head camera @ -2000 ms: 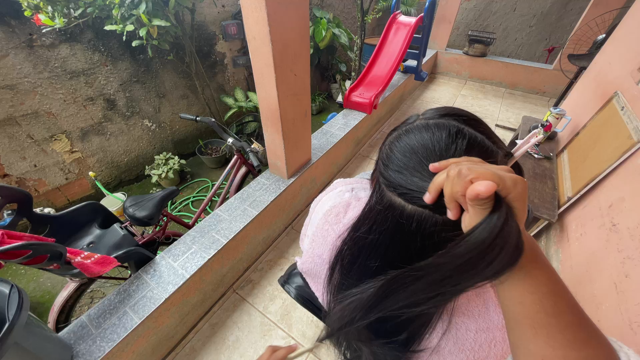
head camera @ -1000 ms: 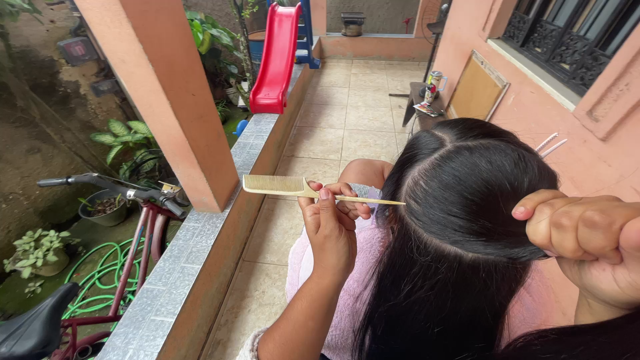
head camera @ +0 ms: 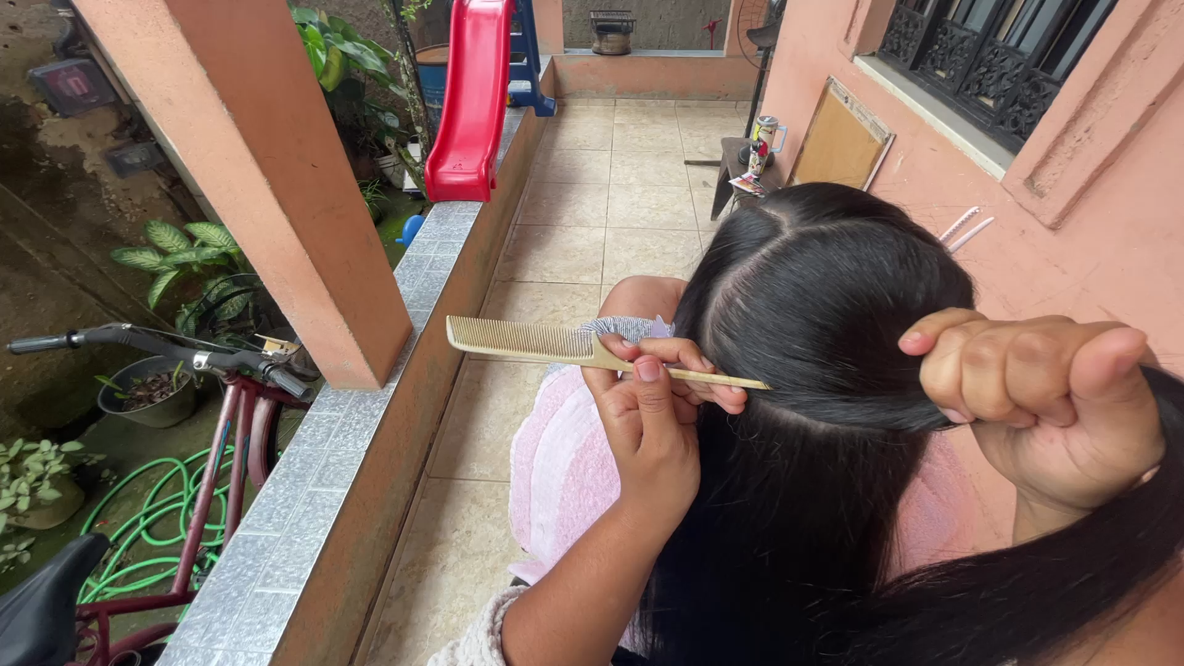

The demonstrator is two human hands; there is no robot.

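A seated person's long black hair (head camera: 832,305) fills the centre right, with a curved parting across the crown. My left hand (head camera: 652,407) grips a pale rat-tail comb (head camera: 523,339); its teeth point up and to the left, and its thin tail tip meets the hair at the parting line. Gathered top hair is held in my right hand (head camera: 1036,398), closed into a fist, and the long ends trail out below it to the right. Loose hair hangs down the person's back over a pink towel (head camera: 560,472).
A tiled low wall (head camera: 296,518) runs along the left, beside a pillar (head camera: 268,166) and a red slide (head camera: 470,102). Beyond it are a bicycle (head camera: 208,481) and a green hose (head camera: 139,527). Ahead, a small table (head camera: 731,171) stands near the pink wall.
My left hand, with only fingers showing at the bottom edge two seconds ago, has come up to the hair with the comb. My right hand still holds hair. The view has swung right.
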